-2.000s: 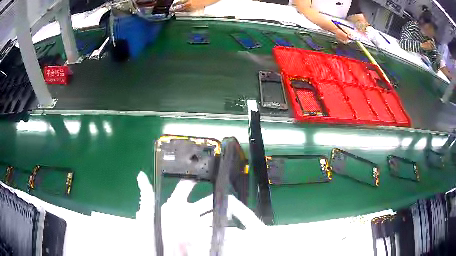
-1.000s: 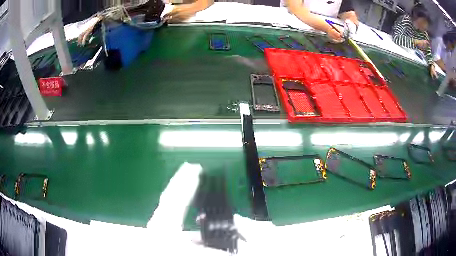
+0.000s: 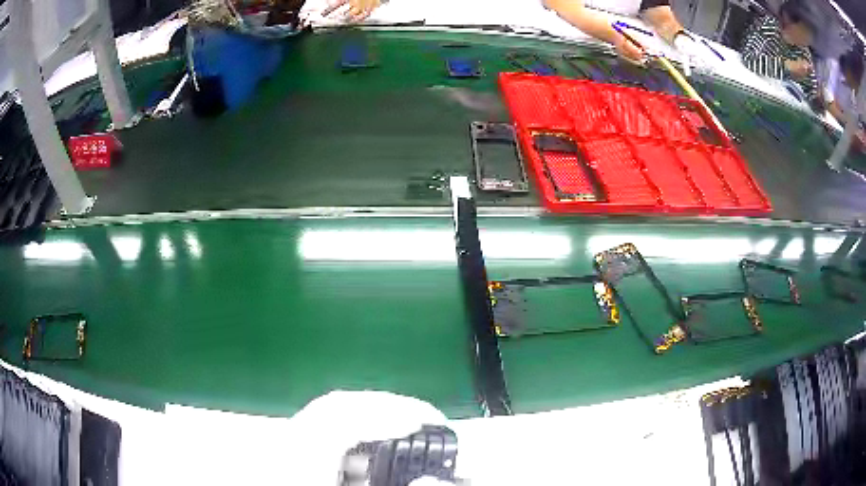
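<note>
My left hand (image 3: 370, 410), in a white glove, is low in the middle at the belt's near edge. It is around a small stack of black mid-frames (image 3: 410, 454) over the white bench cover. Its fingers blend into the cover. A little white below the stack may be my right hand; its outline is lost in the glare. On the green belt (image 3: 218, 323), a long black divider strip (image 3: 480, 323) lies crosswise. Right of it lie several mid-frames with gold-orange ends, the nearest flat beside the strip (image 3: 551, 308). One mid-frame (image 3: 55, 338) lies far left.
A red compartment tray (image 3: 655, 171) lies across the line, with a grey frame (image 3: 498, 157) beside it. Black slotted trays stand at bottom left (image 3: 33, 427) and bottom right (image 3: 817, 408). A red sign (image 3: 93, 150), pale posts and a blue bin (image 3: 233, 71) are beyond. People work opposite.
The stack has come down from over the belt to the bench edge, with my left hand around it. The frame right of the strip's nearest one has turned steeper. The far-left frames have drifted left.
</note>
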